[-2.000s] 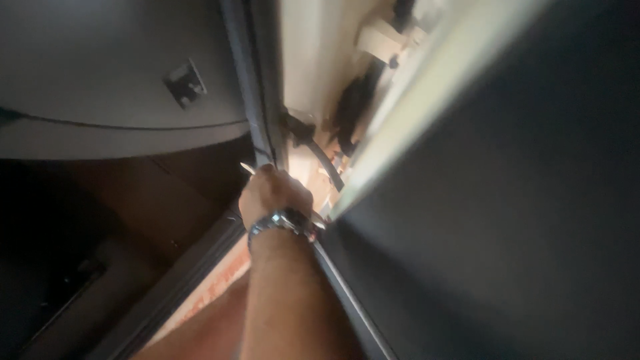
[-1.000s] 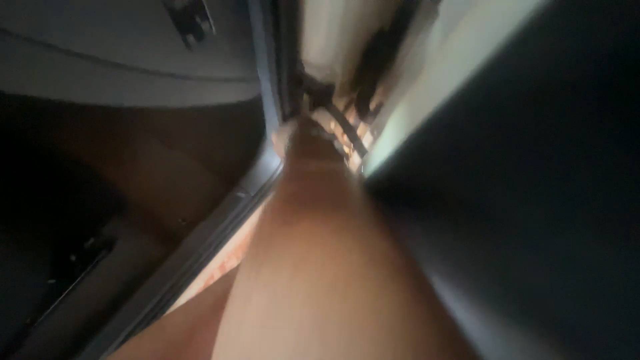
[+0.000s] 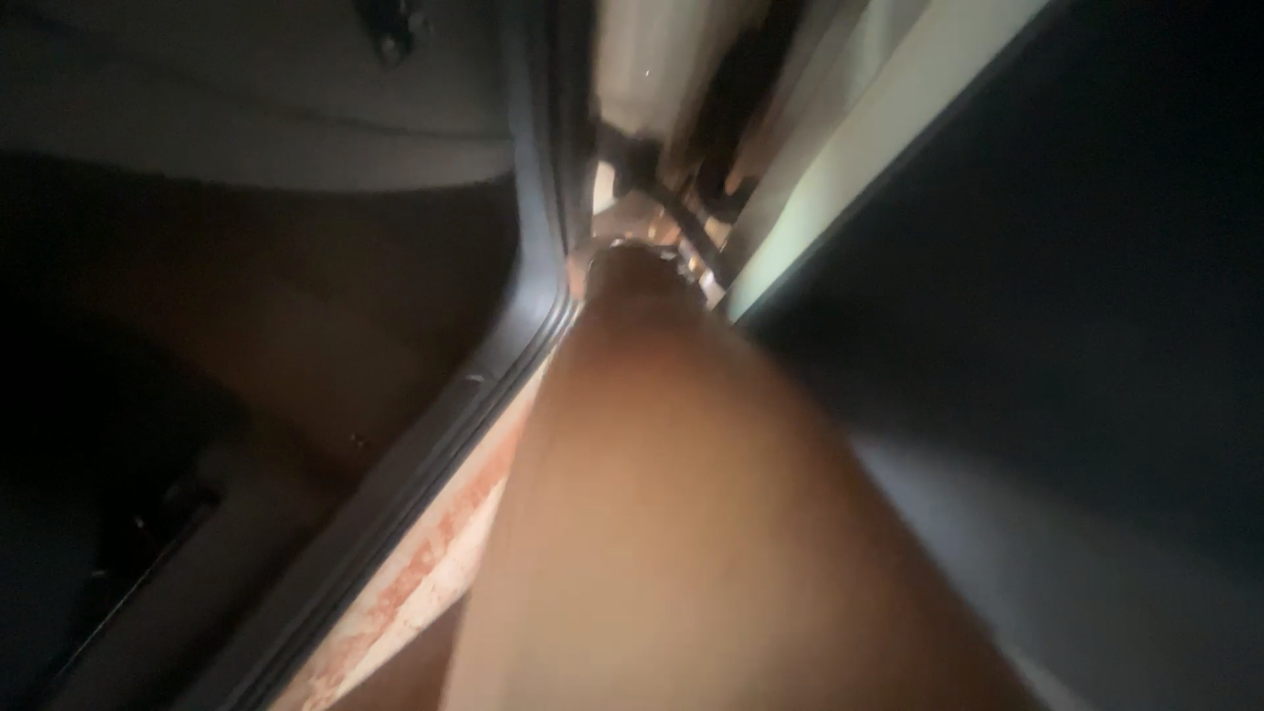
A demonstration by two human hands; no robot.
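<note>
What seems to be my right forearm (image 3: pixel 681 494) fills the lower middle and reaches away into the gap beside the car's door frame. My right hand (image 3: pixel 581 273) is mostly hidden beyond the wrist; only a sliver of skin shows by the door seal (image 3: pixel 553 321). A shiny metal watch band (image 3: pixel 696 269) is partly visible at the wrist. Whether this hand holds anything cannot be seen. A dark strap or cable (image 3: pixel 691 225) lies just beyond the wrist. My left hand is not in view.
The dark car interior (image 3: pixel 296 326) lies left, bounded by the black sill trim (image 3: pixel 395 494). A stained pale sill (image 3: pixel 444 538) runs beside it. A dark door panel (image 3: pixel 1047 296) with a pale edge (image 3: pixel 839 188) stands right. Skin of another limb (image 3: pixel 405 657) shows lower left.
My right hand has reached farther into the gap. Two seconds ago the hand, its watch and a thin light-coloured object at its fingers showed; now the forearm covers most of the hand.
</note>
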